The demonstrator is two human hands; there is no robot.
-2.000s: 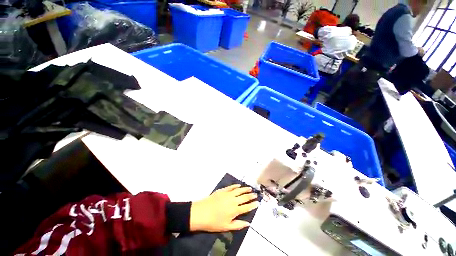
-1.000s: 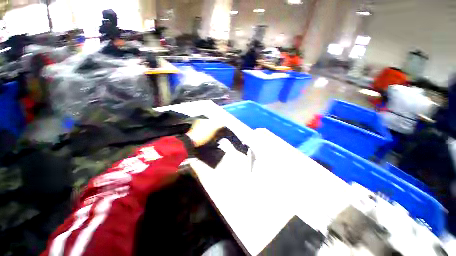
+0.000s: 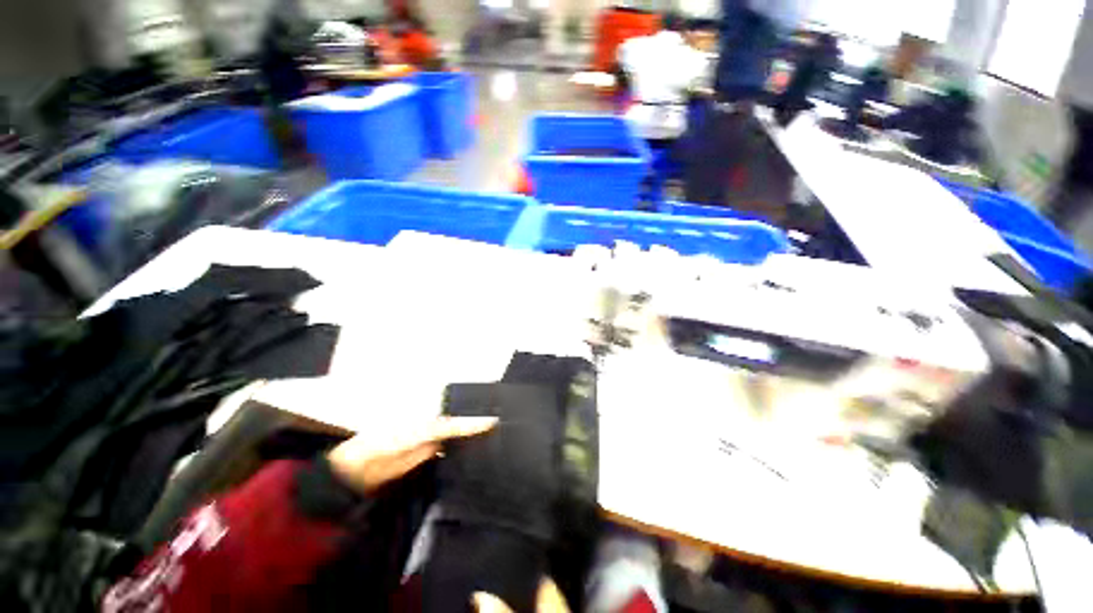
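Note:
A black cut panel (image 3: 497,461) lies over the table's front edge and hangs toward my lap. A camouflage strip (image 3: 580,437) shows along the right side of the black fabric. My left hand (image 3: 396,451) grips the panel's left edge, with one finger stretched over its top face. My right hand (image 3: 524,599) is cut off by the bottom edge; only blurred fingertips show at the panel's lower part. The sewing machine (image 3: 779,311) stands right of the panel, its small screen lit. The needle area is too blurred to make out.
A dark heap of cut pieces (image 3: 180,359) lies at the left of the white table (image 3: 420,305). Blue bins (image 3: 408,210) stand behind the table. Small thin items (image 3: 753,457) lie below the machine arm. Dark fabric (image 3: 989,443) lies at the right. A person in white (image 3: 662,78) is farther back.
The view has swung back right from the heap. My left hand has left the heap and is now at a black panel in front of me. My right fingertips have come into view.

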